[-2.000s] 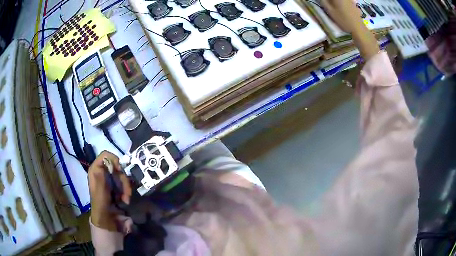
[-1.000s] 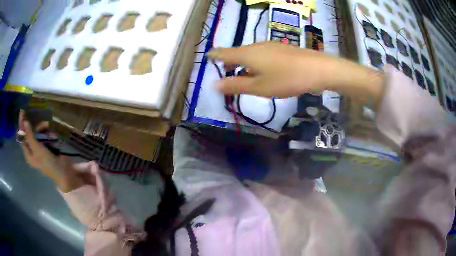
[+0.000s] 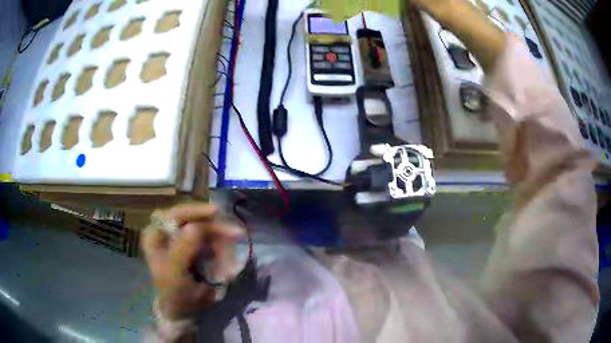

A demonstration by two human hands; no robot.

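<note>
My left hand is blurred at the lower left, its fingers curled around a thin dark test lead; a small pale tip shows at the fingers. My right hand is at the top edge, mostly cut off, and its fingertips and anything in them are hidden. The test fixture, a silver-white openwork plate on a black body, is at the bench's front edge with no black unit visible on it. Its black arm with a round disc leads back to the handheld meter, whose screen is lit.
A white foam tray with cutouts showing brown is at the left. Another foam tray with a few black units is at the right, partly behind my right arm. A coiled cable, red and black wires and a small dark display are between them.
My right hand has moved from over the cables to the top edge. My left hand has moved inward from the far left and its fingers have curled. The view has shifted.
</note>
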